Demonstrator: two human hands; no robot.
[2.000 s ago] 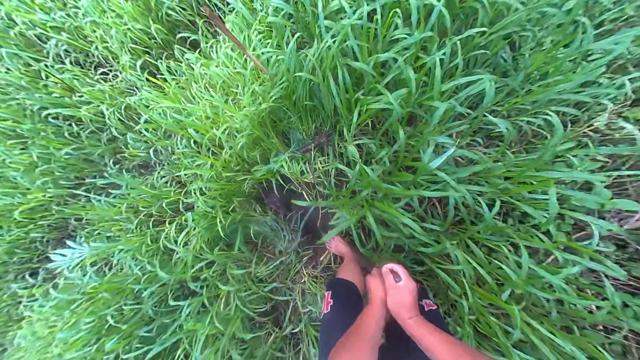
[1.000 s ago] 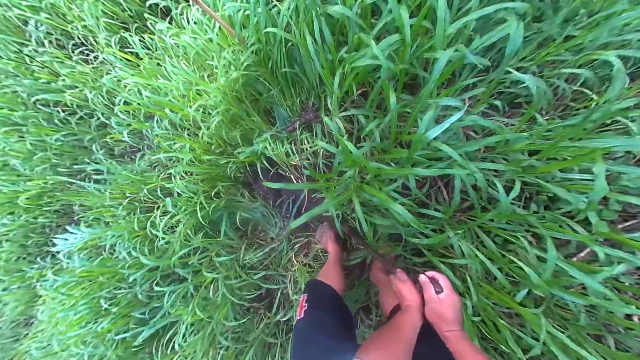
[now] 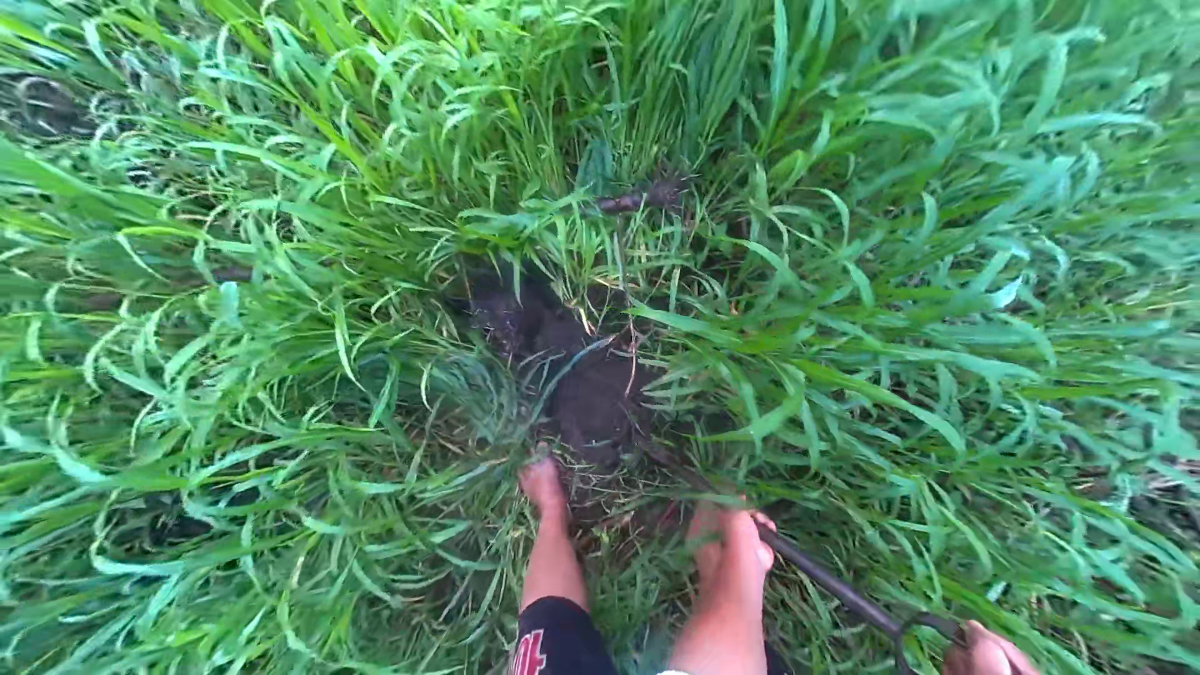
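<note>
My left hand [image 3: 741, 539] is closed around the dark shaft of a long-handled tool [image 3: 834, 586], low in the view and right of the middle. At the lower right edge my right hand [image 3: 989, 652], partly cut off, grips the tool's end beside a ring-shaped handle part. The shaft slants up and left into the grass toward a patch of dark bare soil [image 3: 595, 403]; grass and soil hide its working end. A bare foot [image 3: 544, 483] stands just below the soil patch, left of my left hand.
Tall green grass [image 3: 281, 375] surrounds the soil on all sides. Dark clods [image 3: 497, 319] lie at the soil's upper left. Above it, a dark root-like clump [image 3: 656, 192] rests in the grass. My leg in dark shorts [image 3: 562, 637] is at the bottom.
My hands, close together before, are now far apart along the tool, the right one out at the lower right. More of the shaft and its ring now shows. The view has shifted.
</note>
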